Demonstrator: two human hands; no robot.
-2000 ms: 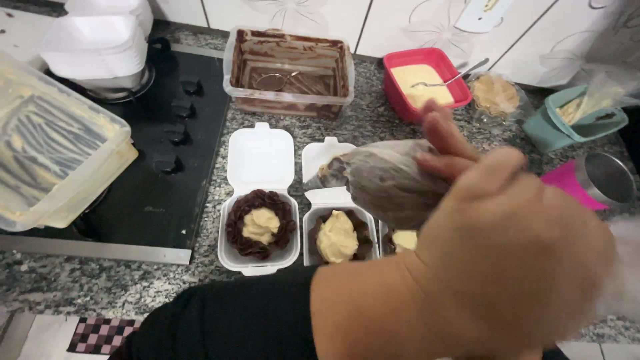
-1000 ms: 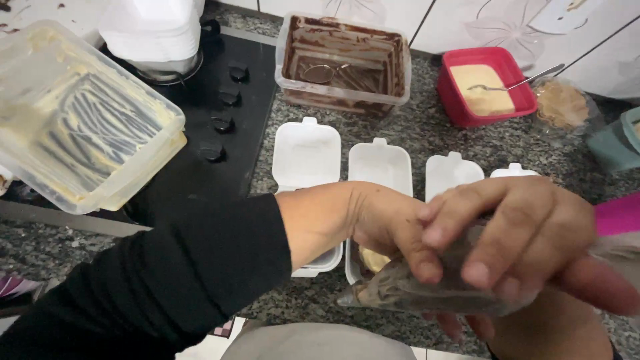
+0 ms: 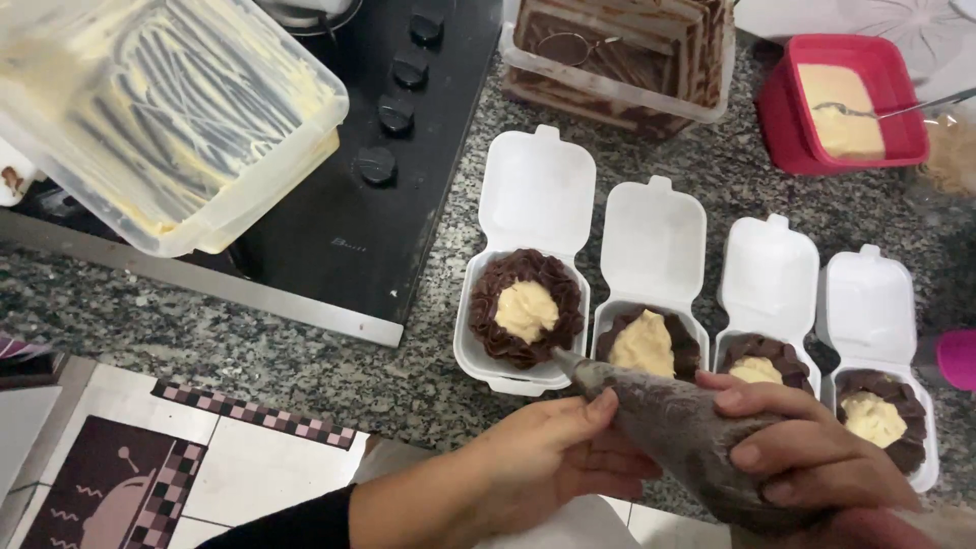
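Observation:
My right hand [image 3: 808, 450] grips the wide part of a piping bag of chocolate filling [image 3: 686, 435]. Under its narrow end, my left hand [image 3: 564, 450] supports the bag with thumb and fingers. The metal piping tip [image 3: 564, 360] is at the lower right rim of a chocolate-ruffled cake [image 3: 515, 309] with pale cream in its centre, inside an open white foam box [image 3: 537, 191]. To the right stand a second box [image 3: 653, 244], a third box [image 3: 768, 274] and a fourth box [image 3: 869, 305], each holding a dark cake topped with pale cream. The bag partly covers the second box.
A cream-smeared plastic tub [image 3: 267, 183] rests over the black cooktop [image 3: 335, 267] at left. Behind the boxes are a chocolate-smeared tub [image 3: 618, 95] with a utensil inside and a red container [image 3: 778, 130] of pale cream with a spoon. A magenta object [image 3: 957, 358] is at the right edge.
The bag's tip has come to the leftmost cake, and my left hand now supports the bag near its tip. The view has shifted and come closer to the boxes.

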